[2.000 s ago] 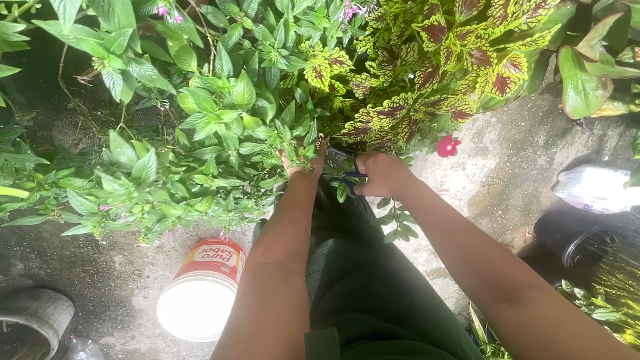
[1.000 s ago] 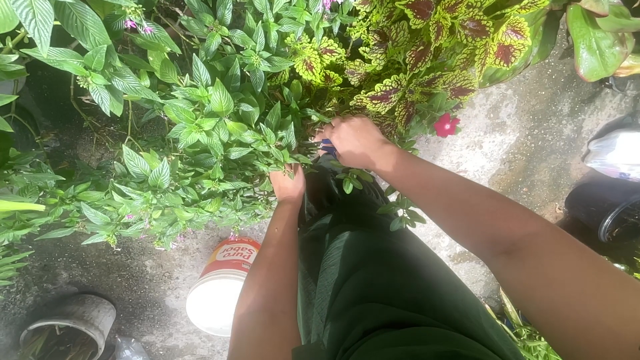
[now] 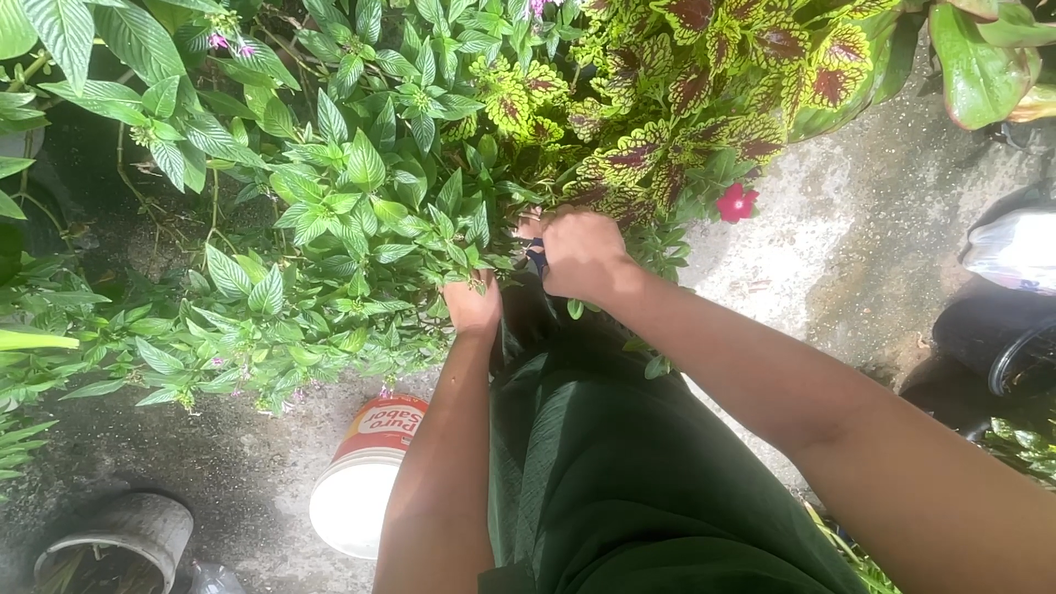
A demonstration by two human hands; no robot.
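Note:
My right hand (image 3: 584,254) is closed around the dark blue handles of a cutting tool (image 3: 537,256), probably scissors or pruners; the blades are hidden. It works low at the edge of a coleus (image 3: 631,157) with yellow-green and maroon leaves. My left hand (image 3: 473,301) is bent into the leafy stems of a green shrub with small pink flowers (image 3: 363,214); leaves cover its fingers, so its hold cannot be made out. A small bit of skin shows just left of the tool, beside the stems. A red flower (image 3: 736,203) is to the right of the coleus.
A lidded white and red plastic bucket (image 3: 356,505) stands left of my left forearm on the concrete floor (image 3: 256,462). At lower left is a grey pot (image 3: 157,528). A black pot (image 3: 982,330) and a shiny plastic bottle or bag (image 3: 1019,247) lie at the right.
The right hand with the blue-handled tool has shifted from beside the left hand's spot, and the tool's blades, partly visible two seconds ago, are now hidden. The left hand is now lower among the leaves.

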